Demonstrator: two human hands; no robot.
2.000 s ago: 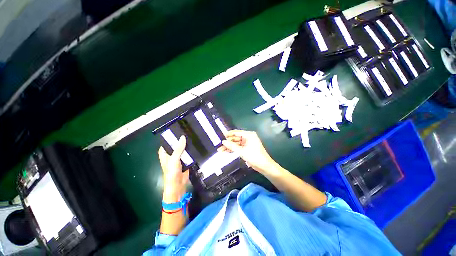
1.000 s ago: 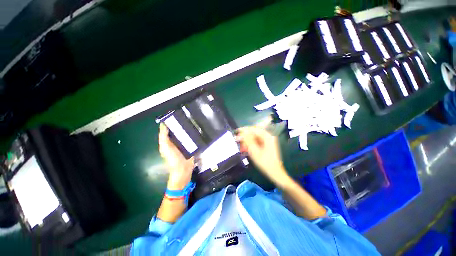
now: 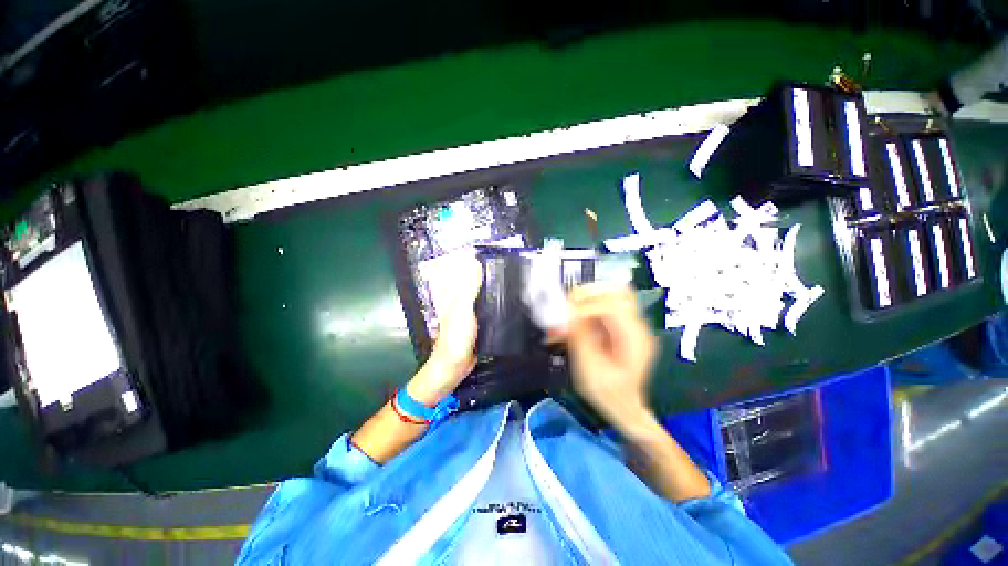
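A tablet housing (image 3: 464, 216) lies on the green mat in front of me, its circuit board and silver shield showing at the far end. A black battery pack (image 3: 506, 304) is over its near part. My left hand (image 3: 455, 310) holds the pack at its left edge, with the fingers partly hidden. My right hand (image 3: 610, 348) is blurred at the pack's right side and pinches a whitish strip (image 3: 544, 290), probably release liner. Whether the strip still touches the pack cannot be told.
A liner pile (image 3: 730, 271) lies to the right. Beyond it are a battery stack (image 3: 823, 138) and a battery tray (image 3: 912, 238). A blue bin (image 3: 857, 459) is below the bench edge. A stack of housings (image 3: 166, 321) stands left. A white rail (image 3: 365, 177) borders the green conveyor belt (image 3: 442, 105).
The view has turned. The pack has shifted and turned, uncovering the housing's circuit board. A bright strip on the pack has given way to a blurred whitish strip at my right fingers.
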